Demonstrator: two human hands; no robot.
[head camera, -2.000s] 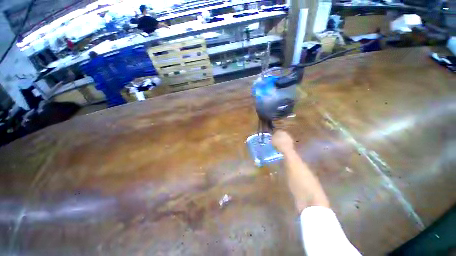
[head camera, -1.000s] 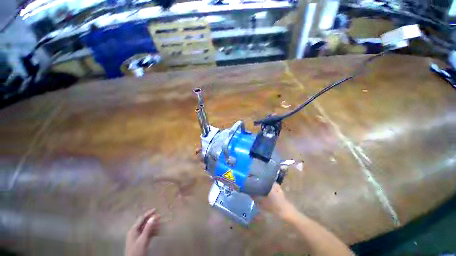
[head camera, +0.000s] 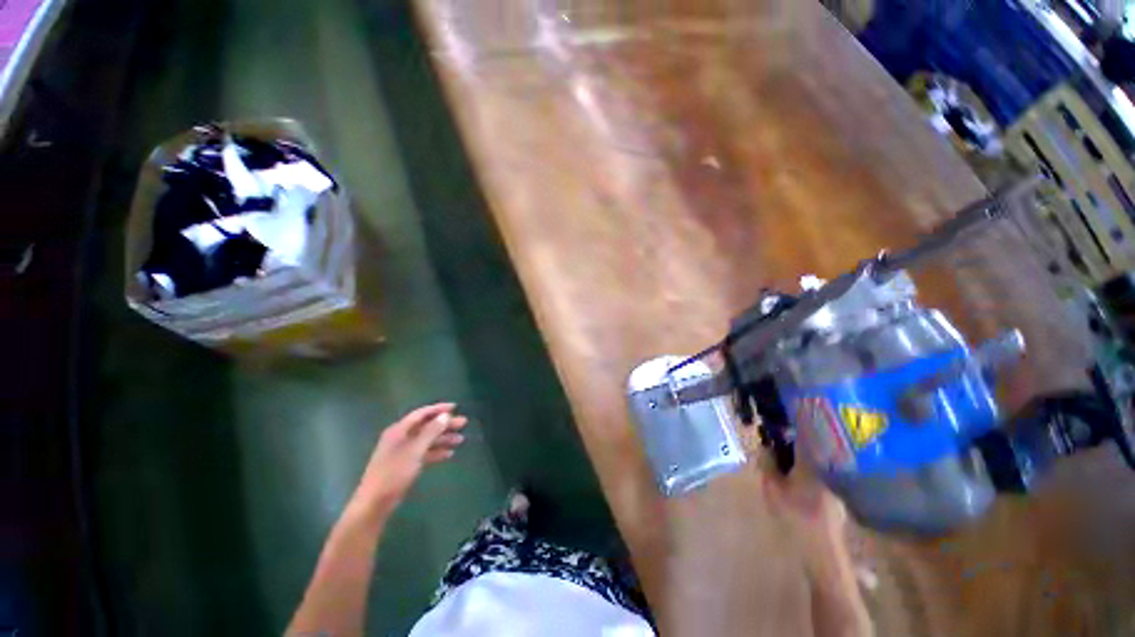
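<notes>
The cloth cutting machine (head camera: 884, 417) stands at the right on the brown cutting table (head camera: 597, 237), near its edge. Its motor is grey with a blue band and a yellow warning label, and its flat silver base plate (head camera: 692, 436) points to the left. My right hand (head camera: 803, 498) is blurred and partly hidden behind the motor; it seems to hold the machine by the handle side. My left hand (head camera: 423, 446) is empty, over the floor left of the table, fingers loosely bent and apart.
A cardboard carton (head camera: 311, 292) heaped with black and white offcuts stands on the green floor (head camera: 436, 324) at the left. Blue crates (head camera: 927, 50) and a pale slatted crate (head camera: 1077, 156) are beyond the table at the upper right. A pink surface shows at the top left corner.
The view has turned left towards the aisle. The machine is now nearer the table's front edge, and my left hand is over the floor. The carton has come into view.
</notes>
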